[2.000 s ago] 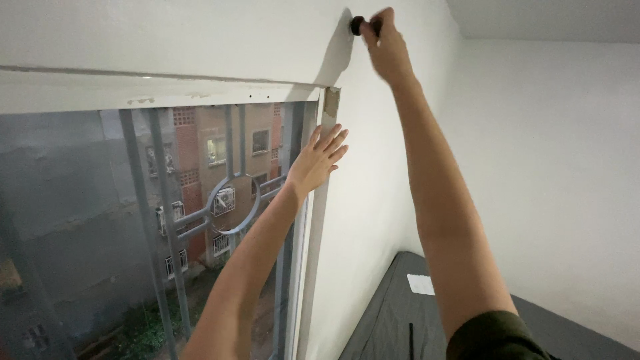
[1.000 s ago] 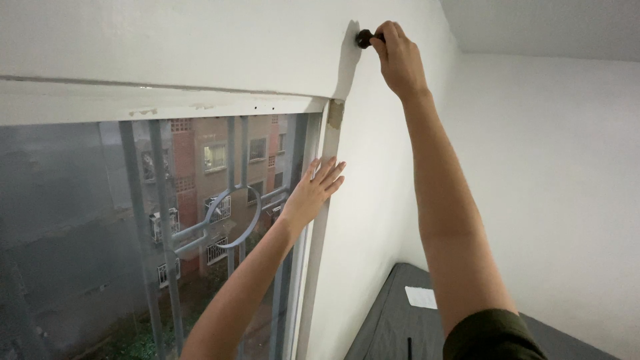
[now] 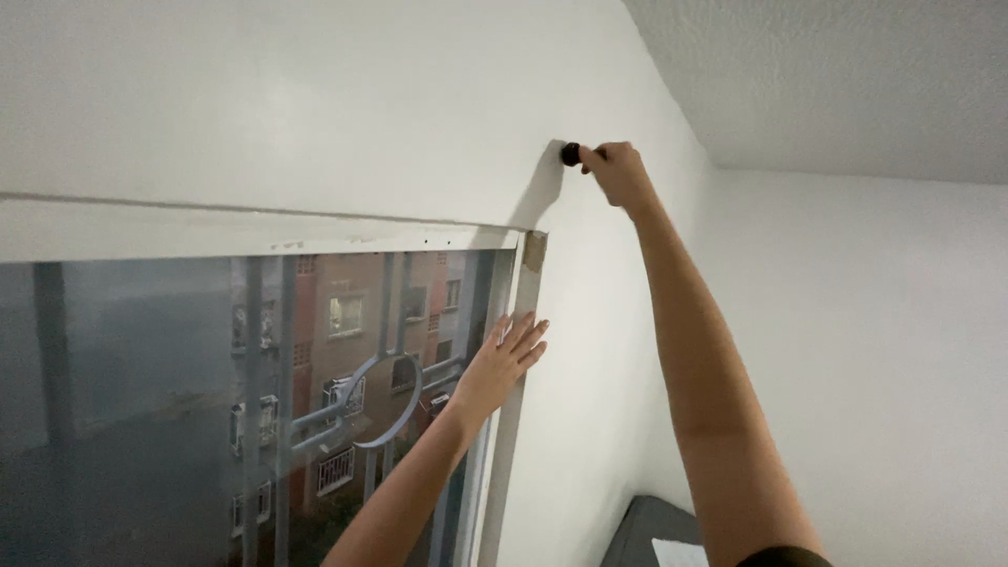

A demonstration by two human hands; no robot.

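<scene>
My right hand (image 3: 620, 172) is raised above the window's upper right corner, its fingers closed on a small black object (image 3: 571, 154) with a rounded end held at the white wall (image 3: 378, 118). What the object is, I cannot tell. My left hand (image 3: 504, 358) rests with spread fingers on the right side of the window frame (image 3: 510, 441), holding nothing. Between the two hands, a bare brownish patch (image 3: 535, 252) shows at the frame's top corner. A shadow of the right hand and object falls on the wall beside them.
Behind the window glass stand metal bars with a ring (image 3: 383, 441), and a building (image 3: 346, 291) lies beyond. A dark grey piece of furniture (image 3: 630, 528) with a white sheet (image 3: 679, 554) on it is low at the right. The ceiling (image 3: 827, 87) slopes across the upper right.
The view has tilted upward, showing more wall and ceiling. My right hand still holds the black object near the wall, and my left hand stays at the window frame.
</scene>
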